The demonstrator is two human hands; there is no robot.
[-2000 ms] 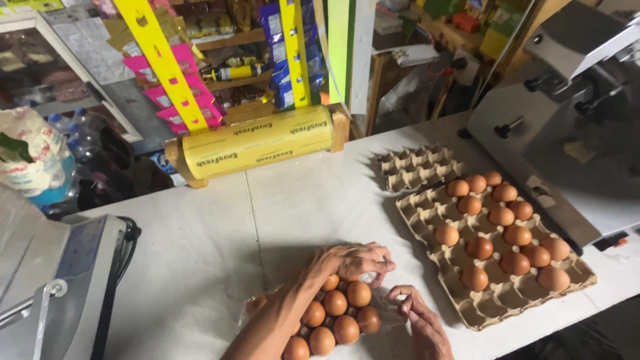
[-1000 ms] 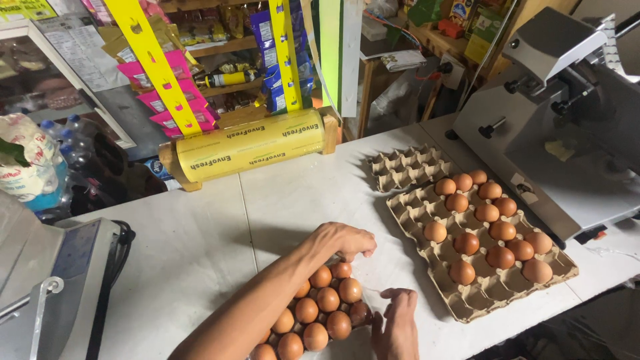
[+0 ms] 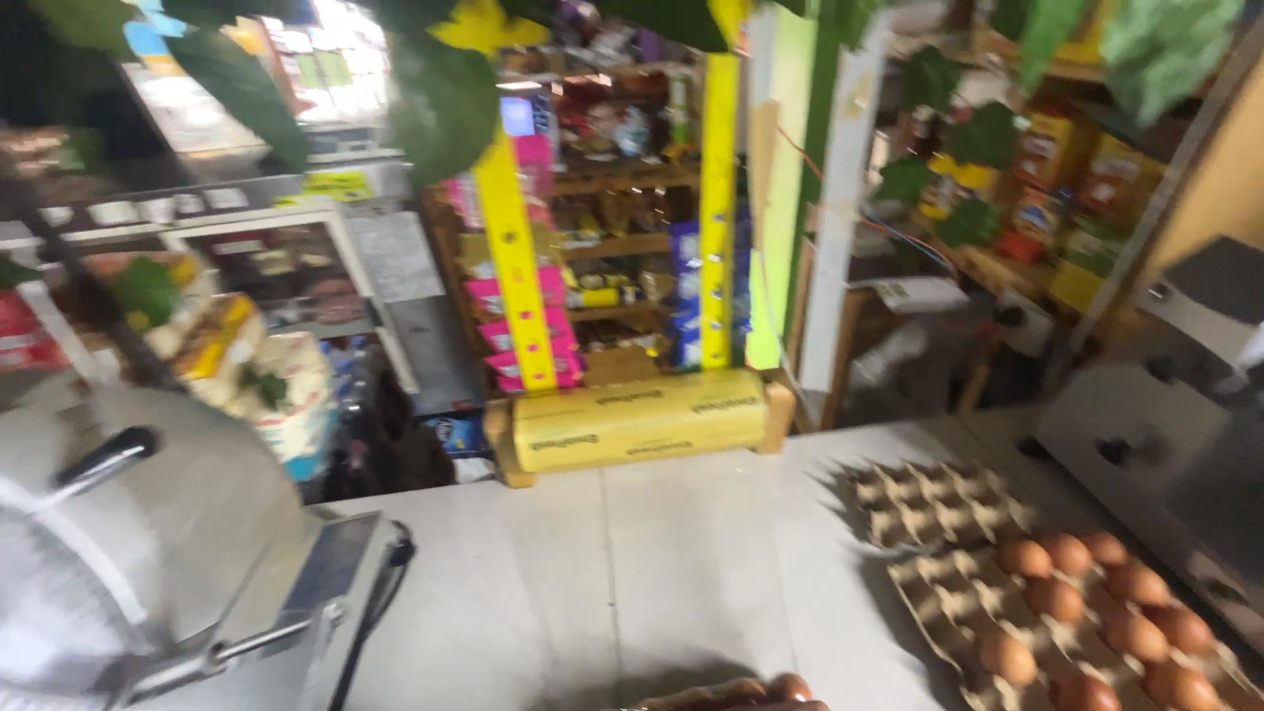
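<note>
At the bottom edge of the head view, a blurred strip of brown eggs (image 3: 789,687) shows, cut off by the frame. Neither my left hand nor my right hand can be made out there. Several brown eggs (image 3: 1055,599) sit in a large grey-brown pulp egg tray (image 3: 933,583) on the right. Behind it lies a smaller, eggless piece of pulp tray (image 3: 938,504). A yellow roll of EnvoFresh wrapping film (image 3: 642,420) rests in a wooden holder at the counter's back edge.
The white counter (image 3: 583,583) runs between a grey metal machine (image 3: 178,513) on the left and a slicer-like metal machine (image 3: 1155,464) on the right. Green leaves (image 3: 444,99) hang across the top. Yellow strips (image 3: 716,217) with hanging packets stand before stocked shelves.
The view has tilted up, and both hands and most of the near group of eggs have left the frame.
</note>
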